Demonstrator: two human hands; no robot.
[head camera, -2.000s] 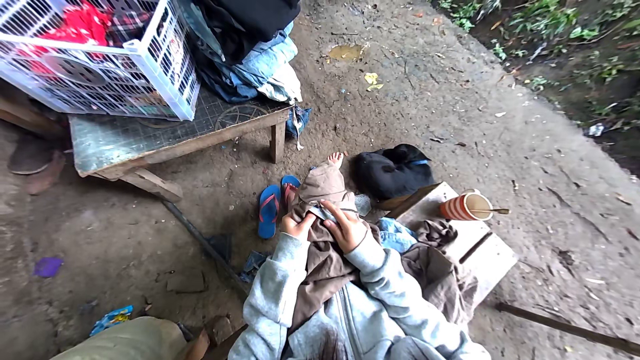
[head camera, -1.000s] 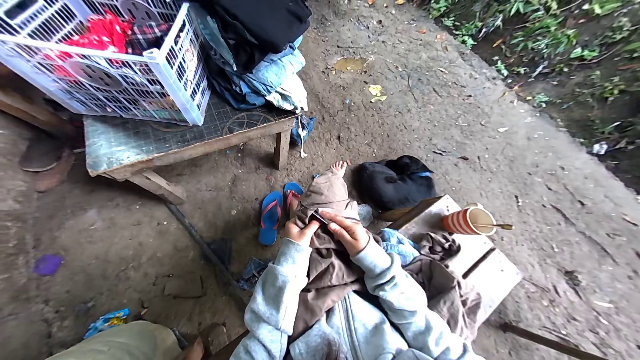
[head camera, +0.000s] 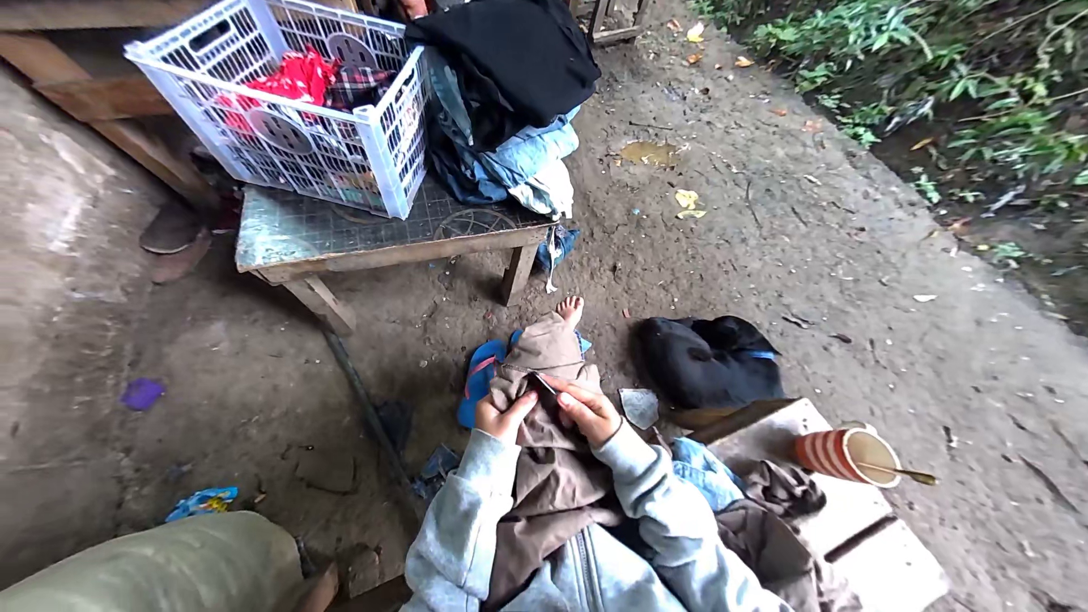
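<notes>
Brown fabric (head camera: 557, 476) lies over my lap and outstretched leg. My left hand (head camera: 507, 414) pinches a fold of it. My right hand (head camera: 588, 411) holds a small, thin, metallic-looking tool (head camera: 544, 384) against the cloth, close to the left fingertips. The tool's exact kind is too small to tell. Both hands are near each other above the leg, in grey sleeves. A bare foot (head camera: 571, 311) shows beyond the cloth, beside blue flip-flops (head camera: 481, 382).
A white plastic crate (head camera: 374, 161) of clothes and a clothes pile (head camera: 518, 76) stand on a low wooden table (head camera: 289, 242). A black dog (head camera: 705, 361) lies curled ahead right. A striped cup (head camera: 829, 455) with a spoon rests on a wooden bench (head camera: 892, 552) at right.
The small tool in my right hand shows more plainly against the cloth than two seconds ago. Both hands stay at the brown fabric. The view has shifted somewhat.
</notes>
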